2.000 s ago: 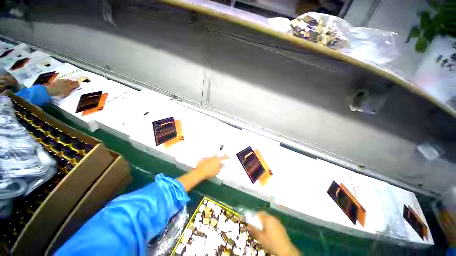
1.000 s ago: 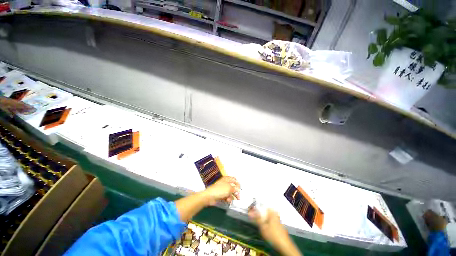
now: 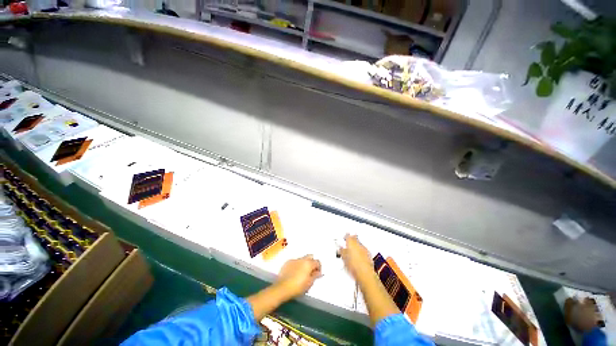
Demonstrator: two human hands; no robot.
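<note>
White product boxes (image 3: 192, 219) lie in a row, each with a dark and orange panel (image 3: 262, 232). My left hand (image 3: 300, 275) is over the near part of a box, fingers curled; whether it holds anything is unclear. My right hand (image 3: 354, 257) reaches over the same box, between two panels, its fingertips at a tiny dark piece (image 3: 339, 252). Whether they grip or only touch it is unclear. The yellow-edged parts tray (image 3: 297, 332) shows partly at the bottom edge, with small white, brown and gold pieces in it, partly hidden by my left arm.
A brown divided carton (image 3: 74, 290) with black and yellow items and bagged cables (image 3: 20, 253) is at left. A grey partition (image 3: 202, 108) runs behind the boxes, with a clear bag of pieces (image 3: 405, 78) and a potted plant above. Another person's hand (image 3: 582, 314) is at far right.
My right hand has moved from the tray onto the box, up to the dark piece. My left hand first moved right, then drew back towards the near edge. The camera view has shifted.
</note>
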